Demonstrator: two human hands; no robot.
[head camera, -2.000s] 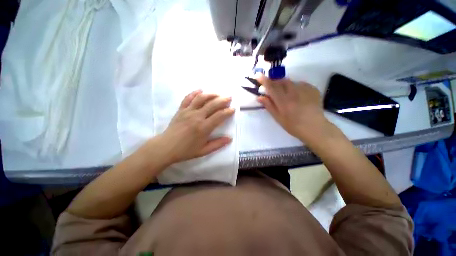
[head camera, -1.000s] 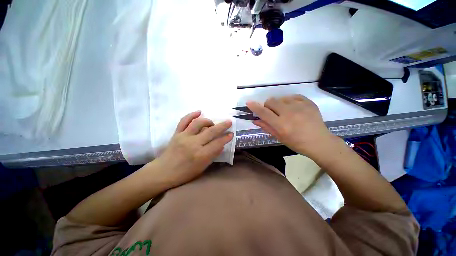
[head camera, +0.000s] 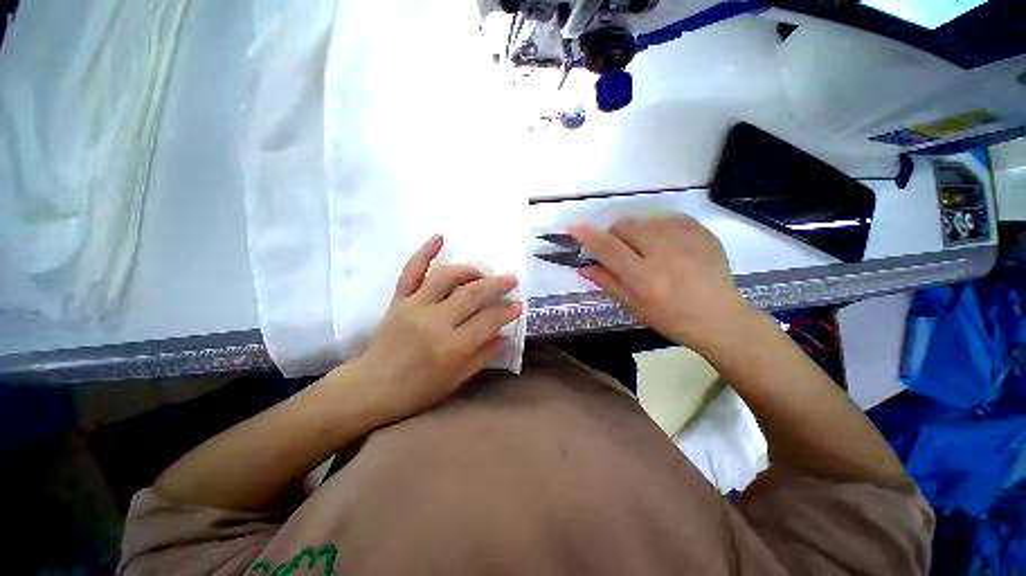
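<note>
A white garment piece (head camera: 383, 191) lies flat on the machine table, overexposed in its upper part, with its lower end at the table's front edge. My left hand (head camera: 444, 321) rests on it with fingers spread, fingertips near its straight right border. My right hand (head camera: 664, 276) holds dark thread snips (head camera: 563, 250), blades apart and pointing left, just right of that border. The snips' handle is hidden in the hand. The needle and presser foot area (head camera: 540, 51) is above the cloth at the top, with a blue knob (head camera: 613, 90) beside it.
A black smartphone (head camera: 794, 191) lies right of my right hand. A small parts box (head camera: 964, 205) is at the table's right end. Gathered white pieces (head camera: 96, 146) lie at left. The ruler-marked table edge (head camera: 878, 279) runs in front. Blue cloth (head camera: 968, 360) is at lower right.
Since the earliest frame both hands and the cloth's lower end have come nearer the table's front edge. In the last second the snips have moved slightly away from the cloth border, blades wider apart.
</note>
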